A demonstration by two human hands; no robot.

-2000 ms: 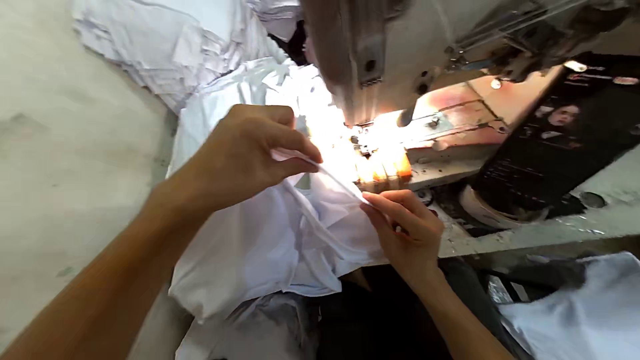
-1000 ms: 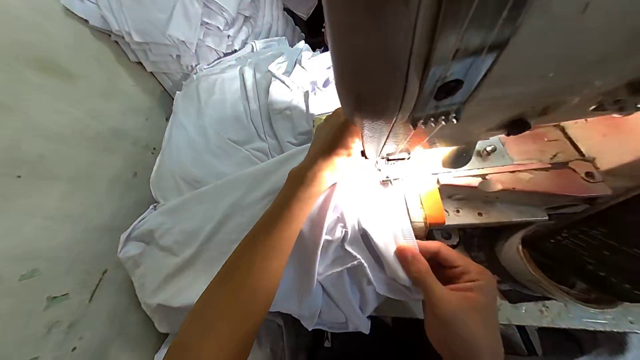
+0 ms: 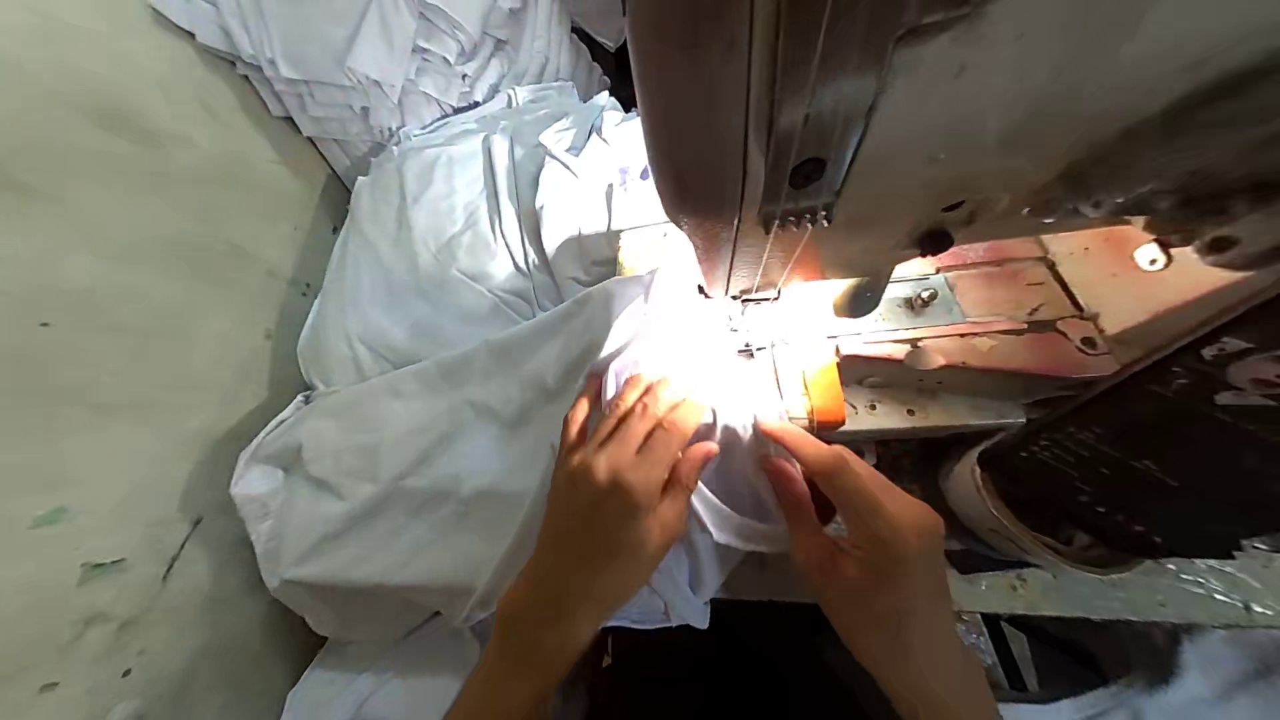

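A white fabric garment (image 3: 430, 450) lies bunched across the bed of an industrial sewing machine (image 3: 800, 130). Its edge runs under the needle area, where glare from the lamp hides the presser foot and stitching. My left hand (image 3: 630, 460) rests on the fabric just in front of the needle area, fingers spread a little and pressing down. Right of it, my right hand (image 3: 850, 510) pinches the fabric edge between thumb and index finger, near an orange part (image 3: 825, 393) on the machine bed.
A stack of white fabric pieces (image 3: 340, 60) lies at the upper left, beside a pale wall-like surface (image 3: 130, 350). At the right stands a round container (image 3: 1000, 510) by a dark printed panel (image 3: 1150, 450). More pale cloth (image 3: 1190, 680) is at the lower right.
My left hand has come back from beside the needle area and now lies flat on the fabric in front of it. My right hand stays at the fabric edge.
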